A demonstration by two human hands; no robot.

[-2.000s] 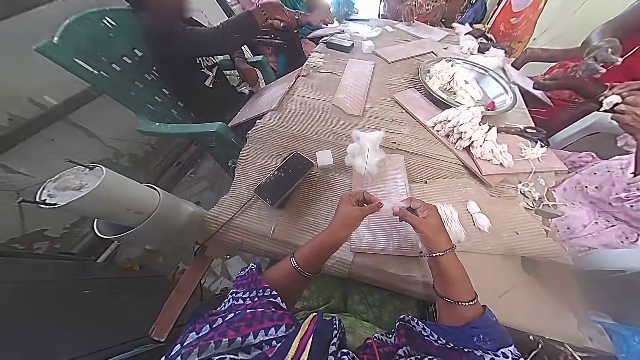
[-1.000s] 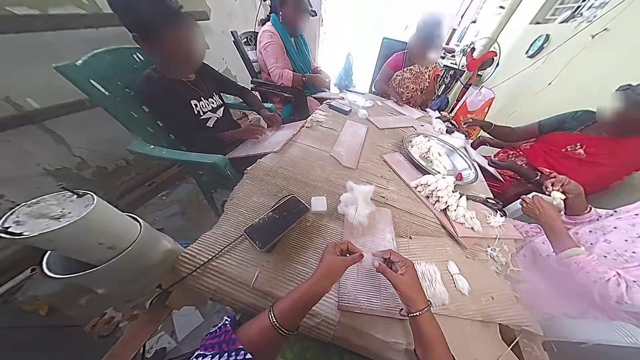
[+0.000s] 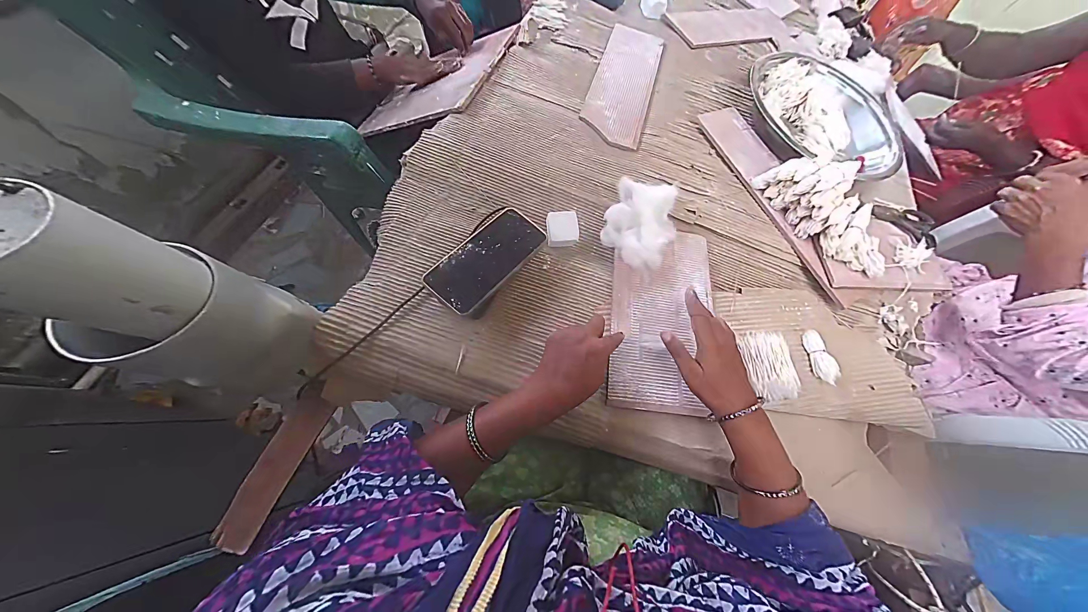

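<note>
A ribbed, pinkish board lies before me on the corrugated cardboard. My left hand is at its left edge, fingers mostly curled, fingertips pointing right; whether a bit of cotton is between them cannot be told. Over the board's right part, my right hand has thumb and index finger spread, with nothing seen between them. A tuft of white cotton wool rests at the board's far end. Right of the board lie a row of thin white cotton wicks and a small tied bundle of wicks.
A black smartphone with a cable and a small white block lie left of the cotton. Farther right are a steel tray of wicks, piled wick bundles and scissors. Co-workers' hands work at both sides.
My hands, close together with fingertips pinched earlier, are now apart over the board. The right hand's thumb and index finger have spread. The view has tilted down again.
</note>
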